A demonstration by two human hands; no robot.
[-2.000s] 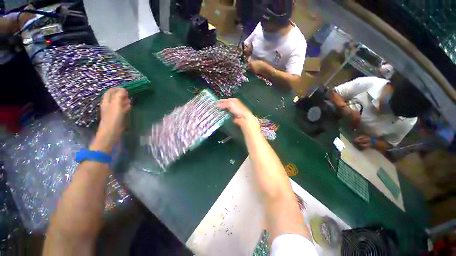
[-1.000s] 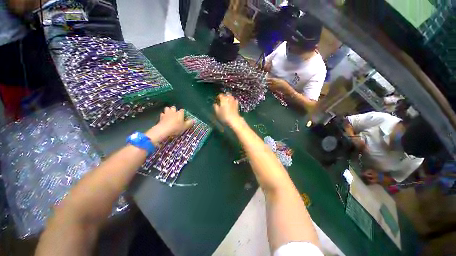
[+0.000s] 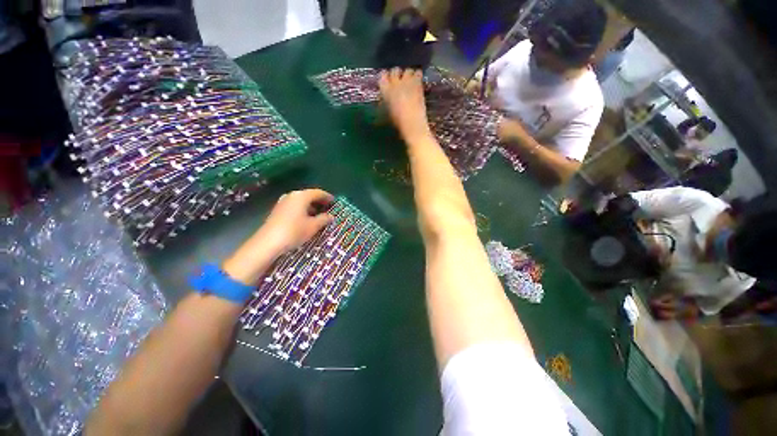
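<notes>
A wired PCB panel (image 3: 328, 277), green under rows of coloured wires with white ends, lies on the green table in front of me. My left hand (image 3: 300, 220) rests at its upper left edge, fingers bent; whether it grips the panel is unclear. My right hand (image 3: 402, 95) is stretched far forward over another pile of wired panels (image 3: 464, 128). Its fingers are at the pile's left part, and their hold cannot be told. A tall stack of wired panels (image 3: 179, 128) lies at the left.
Clear plastic bags (image 3: 77, 315) lie at the lower left. Tied lead bundles (image 3: 515, 271) and yellow rubber bands (image 3: 558, 367) lie right of my right arm. A person (image 3: 545, 94) sits across the table, another (image 3: 699, 243) at the right beside a black fan (image 3: 606, 250).
My right hand has moved forward from the open table onto the far pile. My left hand has stayed by the near panel, which now lies flat and more exposed.
</notes>
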